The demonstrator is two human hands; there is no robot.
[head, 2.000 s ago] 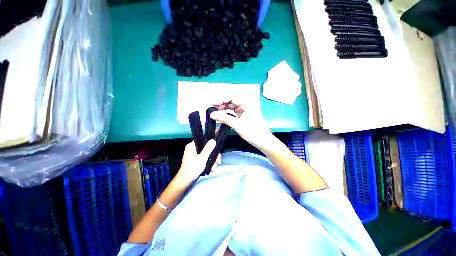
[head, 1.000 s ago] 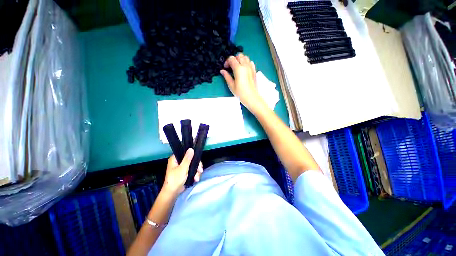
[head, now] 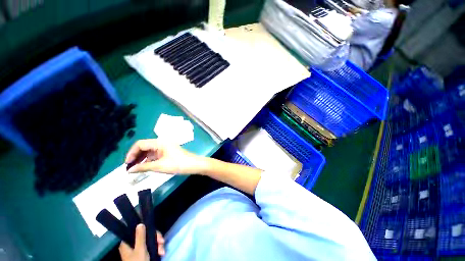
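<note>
My left hand (head: 136,250), partly cut off by the bottom edge, holds three fanned black tubes (head: 126,210) over the front of the white work sheet (head: 87,199). My right hand (head: 158,157) is above the sheet, just beyond the tube ends and not touching them. Its thumb and fingers pinch a small black part (head: 130,165), mostly hidden by the fingertips. The heap of small black parts (head: 76,148) spills from the tipped light-blue bin (head: 94,69) at the left.
A small white paper pad (head: 174,129) lies right of the heap. Black tubes (head: 192,58) lie in a row on the white sheet stack (head: 239,92). Blue crates (head: 336,97) stand below the bench at the right. Another person (head: 369,30) sits at the upper right beside a bagged stack (head: 301,38).
The view has swung to the right, showing the other person and more crates. My right hand has come back from the heap's edge toward the tubes with a small part. My left hand still holds three tubes.
</note>
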